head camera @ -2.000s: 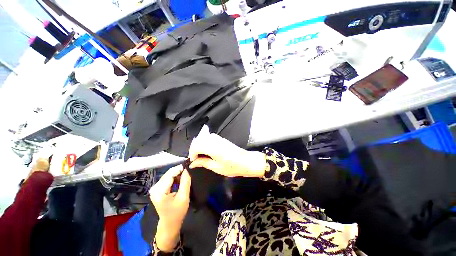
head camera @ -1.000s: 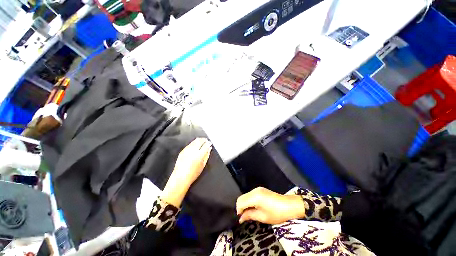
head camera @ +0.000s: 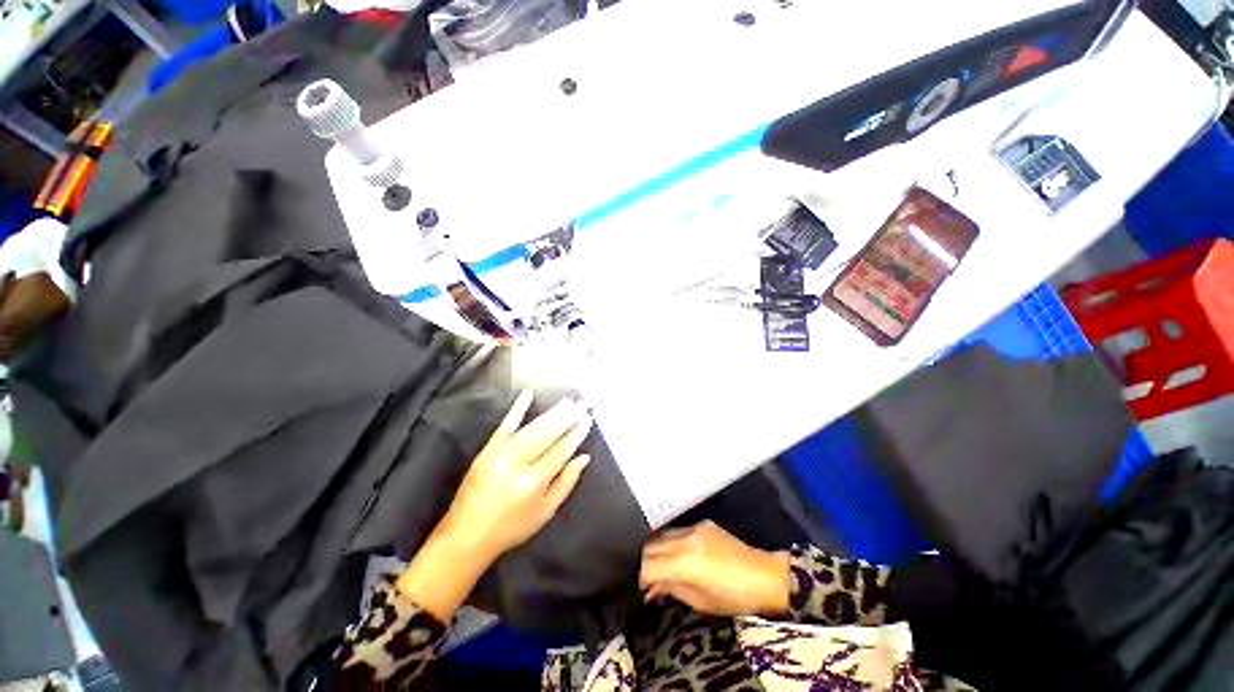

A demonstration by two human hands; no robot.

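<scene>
Dark grey fabric (head camera: 257, 419) covers the left of the white table and drapes down towards my lap, one edge under the needle area (head camera: 555, 318) of the white sewing machine (head camera: 650, 95). My left hand (head camera: 514, 480) lies flat on the fabric just in front of the needle, fingers apart, fingertips near the presser foot. My right hand (head camera: 715, 568) is at the table's front edge near my lap, fingers curled at the fabric's edge; its fingertips are partly hidden, so its hold is unclear.
A lit smartphone (head camera: 904, 266), small black items (head camera: 785, 304) and a square tray (head camera: 1049, 172) lie right of the machine. Dark fabric (head camera: 1001, 433) rests on a blue crate (head camera: 846, 480) below the table. A red slotted crate (head camera: 1164, 331) stands at far right.
The view has moved closer to the machine. My left hand has moved up beside the needle and its fingers are spread. My right hand stays low at the table's front edge.
</scene>
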